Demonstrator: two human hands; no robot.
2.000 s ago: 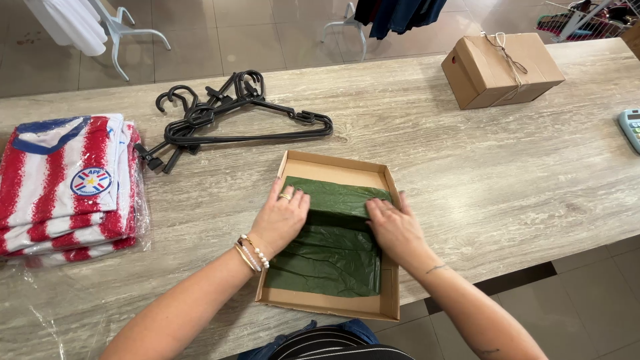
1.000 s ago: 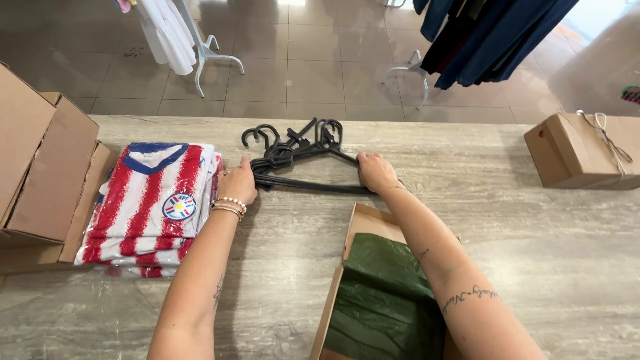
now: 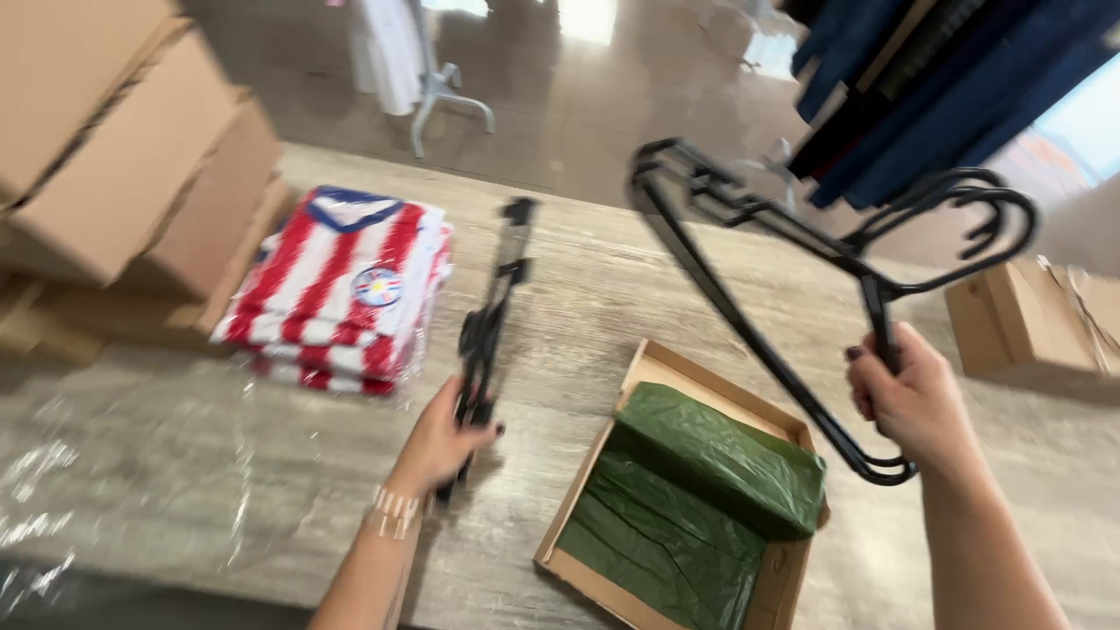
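My left hand [image 3: 451,437] grips a narrow bundle of black plastic hangers [image 3: 494,324], seen edge-on and blurred. In my right hand [image 3: 906,394] are several more black hangers [image 3: 744,324], raised above the counter with their hooks toward the upper right. Between my hands lies a shallow open cardboard box [image 3: 573,494] with green tissue-like lining [image 3: 691,490] inside. Left of the left-hand bundle sits a stack of folded red-and-white striped shirts [image 3: 350,262] in clear plastic, a round crest on the top one.
Large cardboard boxes [image 3: 175,175] stand at the left end of the counter [image 3: 560,289]. A closed cardboard box tied with string [image 3: 1032,315] is at the right. Beyond the counter, dark clothes [image 3: 936,87] and a white garment [image 3: 385,52] hang over the tiled floor.
The black hangers lay on the counter behind the box; now they are lifted and split between my two hands, which have moved apart. The view has shifted.
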